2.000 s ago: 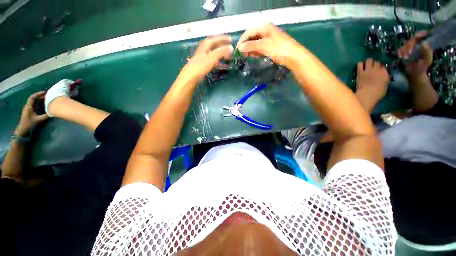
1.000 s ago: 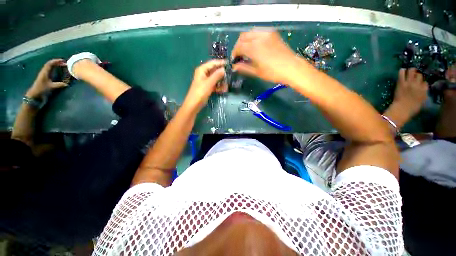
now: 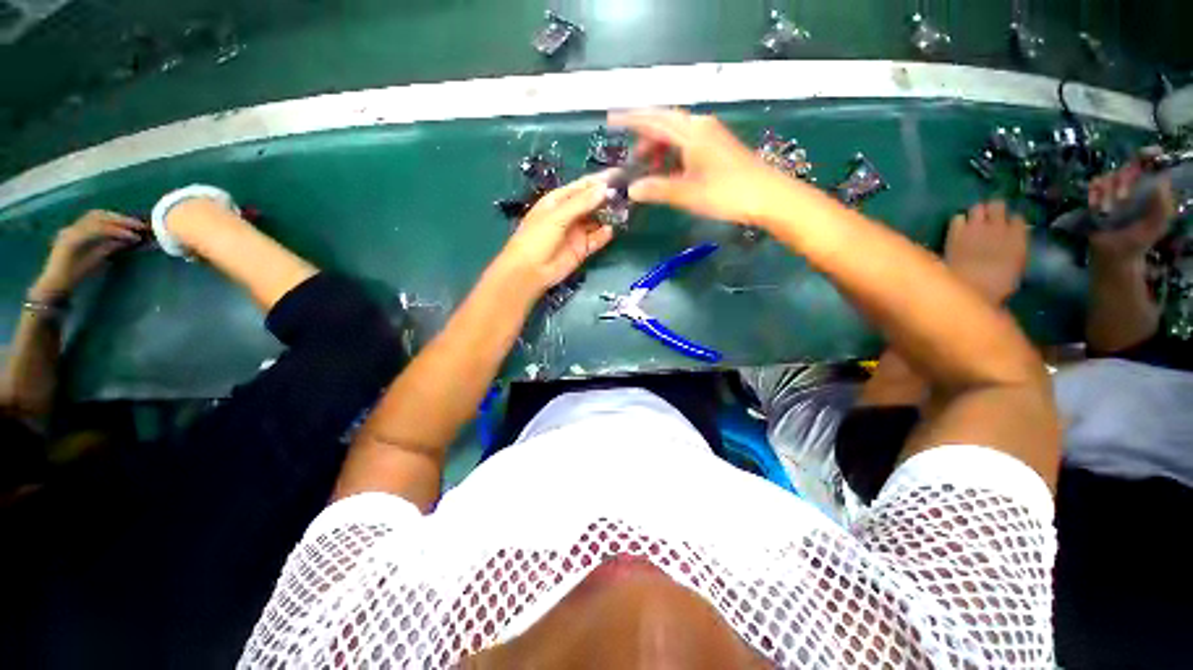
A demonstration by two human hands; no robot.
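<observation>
My left hand (image 3: 565, 233) and my right hand (image 3: 700, 168) are bare and meet over the green bench. Both hold a small dark circuit board (image 3: 633, 174) between their fingertips; its details are blurred. Diagonal cutters (image 3: 665, 304) with blue handles lie open on the bench just below my hands, jaws to the left. A small cluster of dark parts (image 3: 539, 172) lies left of my hands. More circuit boards (image 3: 785, 156) lie behind and right of my right hand, partly hidden by it.
A pale raised rail (image 3: 432, 106) curves across the bench. Beyond it several boards (image 3: 555, 34) sit spaced on a green surface. Another worker's white-gloved hand (image 3: 192, 220) is at left. Another person's hands (image 3: 990, 249) are at right, near a heap of boards (image 3: 1047, 160).
My hands still meet at the centre, with the left hand turned more palm-up. The view has shifted, so the cutters appear slightly further left. More boards show beyond the rail.
</observation>
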